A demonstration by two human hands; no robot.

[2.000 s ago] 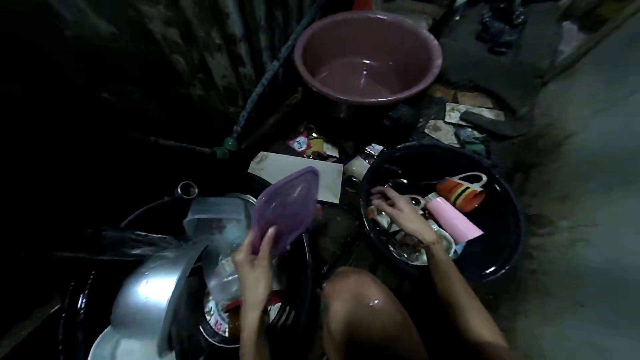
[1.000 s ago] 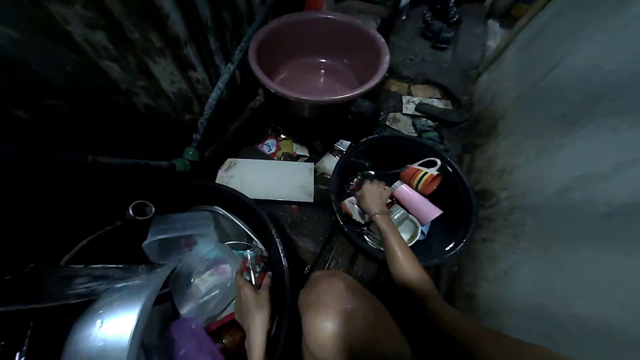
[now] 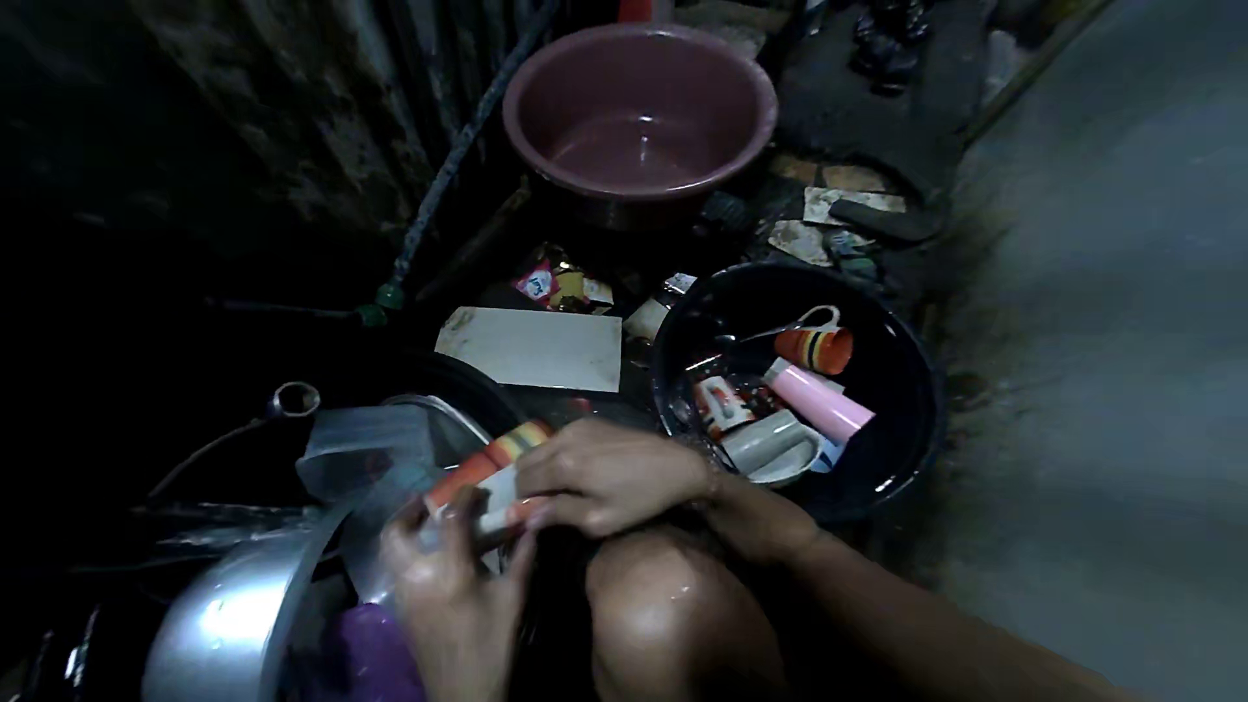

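Observation:
An orange striped mug (image 3: 487, 464) is held between both hands, over the right edge of the left tub. My left hand (image 3: 453, 565) grips its lower left part, and my right hand (image 3: 609, 478) closes on its other side, hiding much of it. Beneath and left of the hands are a silver metal pot (image 3: 229, 614), a clear plastic container (image 3: 366, 444) and a purple plastic item (image 3: 375, 653). In the dark basin (image 3: 921, 390) at right lie another orange striped mug (image 3: 817, 349), a pink tumbler (image 3: 819, 400), a grey cup (image 3: 765, 441) and a red and white mug (image 3: 721, 405).
A large pink basin (image 3: 643, 117) stands at the back. A white flat board (image 3: 546, 349) lies between the tubs, with wrappers (image 3: 561, 283) behind it. A pipe (image 3: 468, 146) runs along the left wall; a grey wall (image 3: 1102, 341) bounds the right side.
My right hand has left the dark basin and moved left to my left hand. The purple plastic lid, held in my left hand two seconds ago, is out of it. An orange striped mug is between my hands.

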